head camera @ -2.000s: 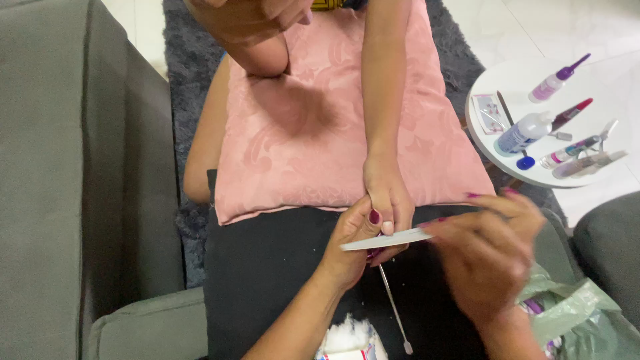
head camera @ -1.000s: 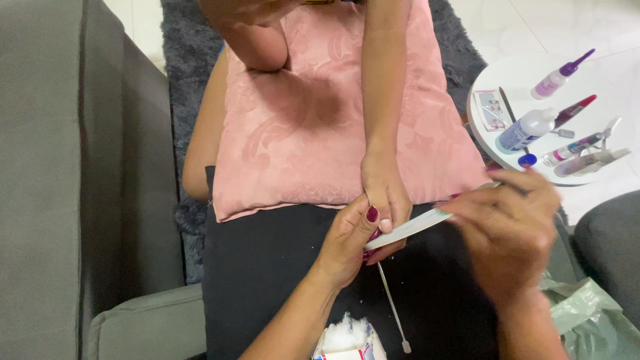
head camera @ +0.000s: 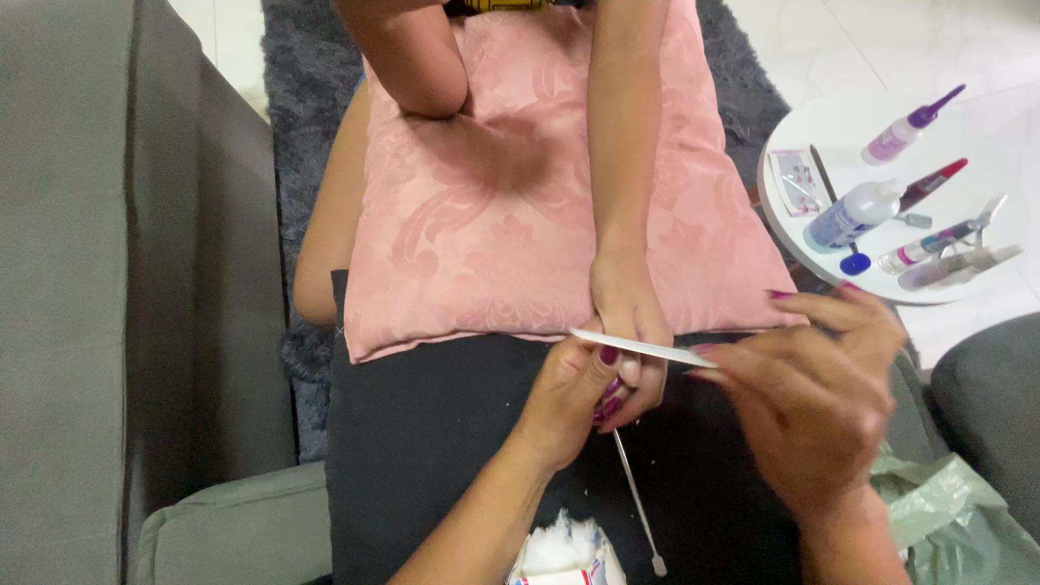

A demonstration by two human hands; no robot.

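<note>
My left hand (head camera: 573, 390), with dark magenta nails, grips the fingers of another person's hand (head camera: 630, 313) at the near edge of a pink patterned cushion (head camera: 504, 227). Between the thumb and fingers of my right hand (head camera: 812, 382) is one end of a pale nail file (head camera: 642, 348). The file lies across, over my left thumb and the other person's fingertips; whether it touches a nail cannot be told. Below the joined hands a thin metal cuticle pusher (head camera: 638, 504) rests on a black cloth surface (head camera: 422, 447), its upper end hidden by the hands.
Cotton in an opened pack (head camera: 565, 552) stands at the near edge. On the right, a round white side table (head camera: 784, 130) holds several bottles, a blue-capped item (head camera: 855, 264) and metal tools. A greenish plastic bag (head camera: 951, 520) is at lower right. Grey upholstery (head camera: 65, 292) borders the left.
The nail file has changed its tilt and now lies over my left thumb, farther left than a second ago. My left hand keeps its hold on the other person's fingers.
</note>
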